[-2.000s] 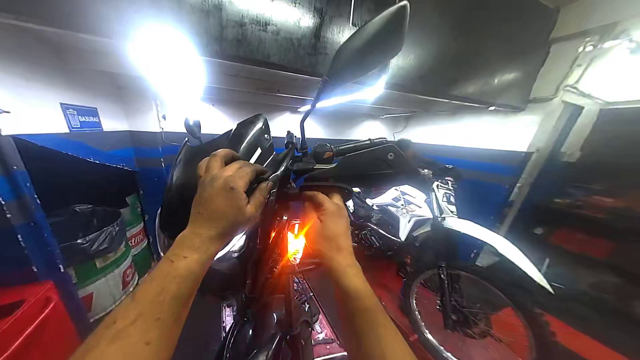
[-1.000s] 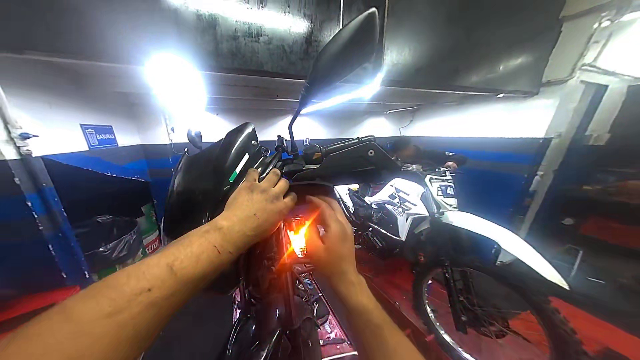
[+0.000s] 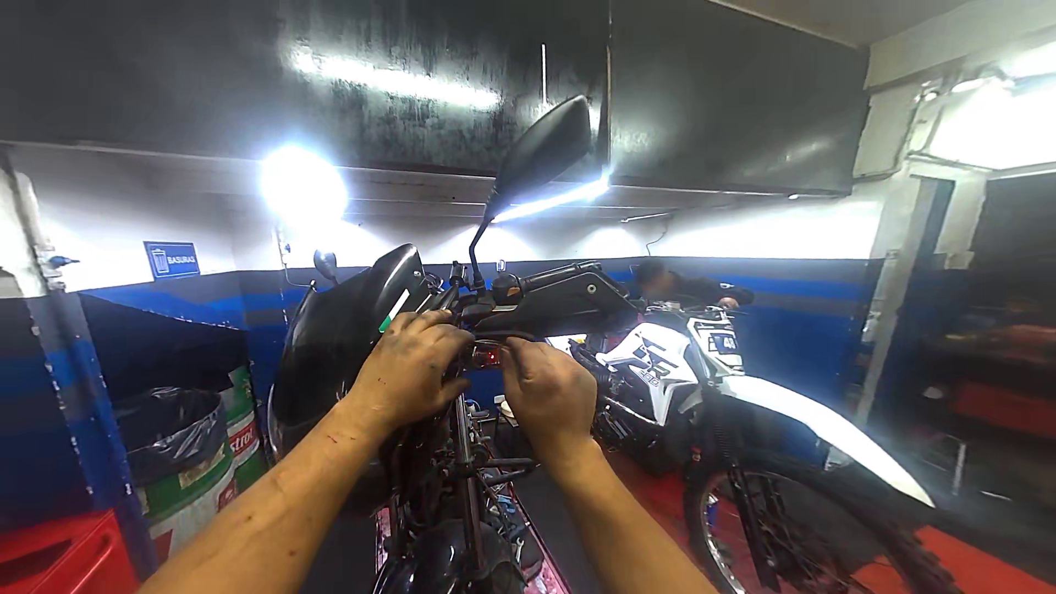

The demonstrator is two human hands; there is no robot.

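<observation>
A black motorcycle stands in front of me, its dark front fairing [image 3: 330, 355] at the left and its mirror [image 3: 544, 153] rising above the handlebar. My left hand [image 3: 417, 363] rests against the inner edge of the fairing, near the handlebar, fingers bent over the parts there; what lies under them is hidden. My right hand [image 3: 549, 384] has its fingertips closed at a small turn signal [image 3: 487, 356], which shows a faint red glow. The black hand guard [image 3: 569, 305] sits just above that hand.
A white dirt motorcycle [image 3: 660, 363] stands at the right, with a person [image 3: 681, 285] bent behind it. Drums, one holding a black bin bag [image 3: 173, 429], stand at the left beside a red plastic object [image 3: 70, 553]. A dark panel [image 3: 726, 91] hangs overhead.
The turn signal's bright orange light has gone out, leaving a faint red glow. The person behind the white motorcycle shows more plainly. Both my hands stay near the signal.
</observation>
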